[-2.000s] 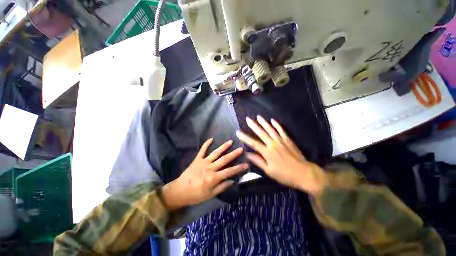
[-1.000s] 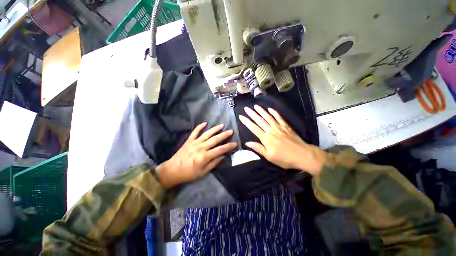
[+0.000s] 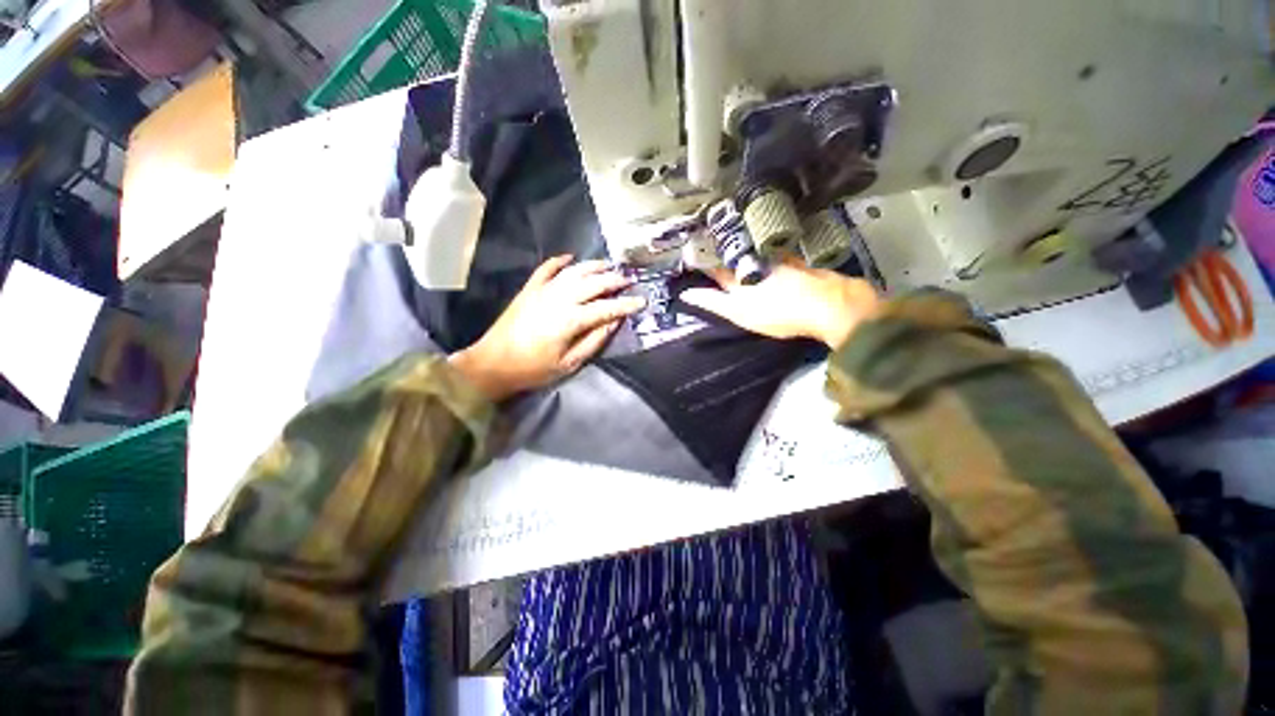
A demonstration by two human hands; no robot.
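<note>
The dark garment piece (image 3: 699,399), black and grey with light stitch lines, lies under the needle area (image 3: 657,287) of the cream sewing machine (image 3: 923,84). Its pointed front end lies on the white table. My left hand (image 3: 559,322) rests flat on the cloth just left of the needle, fingers slightly apart. My right hand (image 3: 783,301) is just right of the needle, its thumb toward the presser foot. Its other fingers are partly hidden by the tension knobs (image 3: 773,221), so its grip cannot be told. Shiny plate metal shows between the hands.
The white lamp head (image 3: 445,224) hangs left of the machine head. Orange scissor handles (image 3: 1214,298) lie at the table's right end. The white table (image 3: 273,280) has ruler marks along its front. Green crates (image 3: 112,532) stand at left and behind. A striped apron (image 3: 671,629) covers the lap.
The cloth has moved away from me under the machine, uncovering the table's front edge. Both hands have moved forward to the needle area, the right from flat on the cloth to beneath the knobs.
</note>
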